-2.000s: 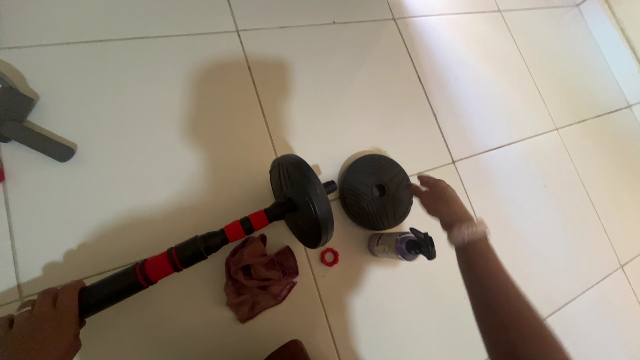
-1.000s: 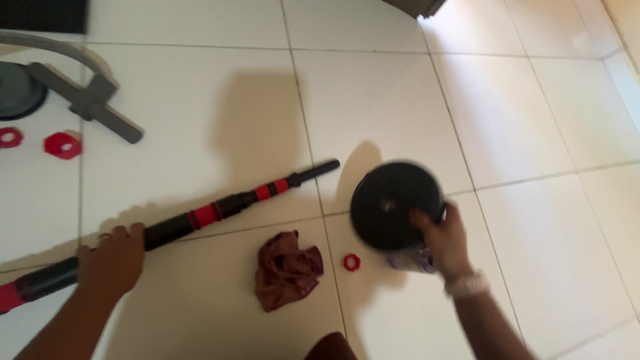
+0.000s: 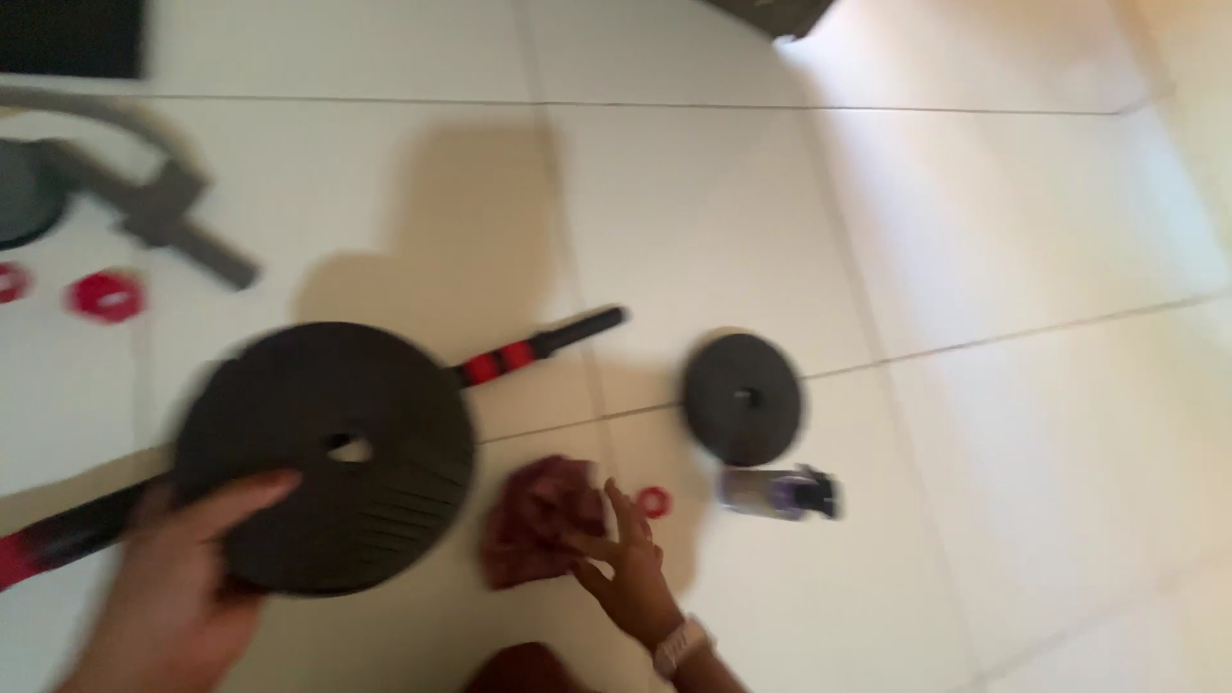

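My left hand [image 3: 183, 558] grips a round black weight plate [image 3: 404, 423] by its lower left edge, thumb on its face. Behind the plate, a black and red bar [image 3: 577, 330] lies on the floor, its middle hidden. My right hand [image 3: 626, 573], with a band at the wrist, has its fingers spread at the edge of a crumpled dark red cloth [image 3: 539, 520]; whether they touch it is unclear. Just right of the fingers is a small red ring nut [image 3: 654, 501]. A smaller black plate [image 3: 741, 414] lies farther right, above a spray bottle [image 3: 760, 492] on its side.
Red nuts [image 3: 108, 296] and a grey frame-like piece [image 3: 159, 207] with a dark round part [image 3: 24, 192] lie at the left. A black flat object [image 3: 72, 38] is at the top left corner, and a dark object [image 3: 770, 12] stands at the top edge.
The large plate, in my right hand a second ago, is now in my left hand, which has left the bar. My right hand has moved left to the cloth. The smaller plate has come into sight.
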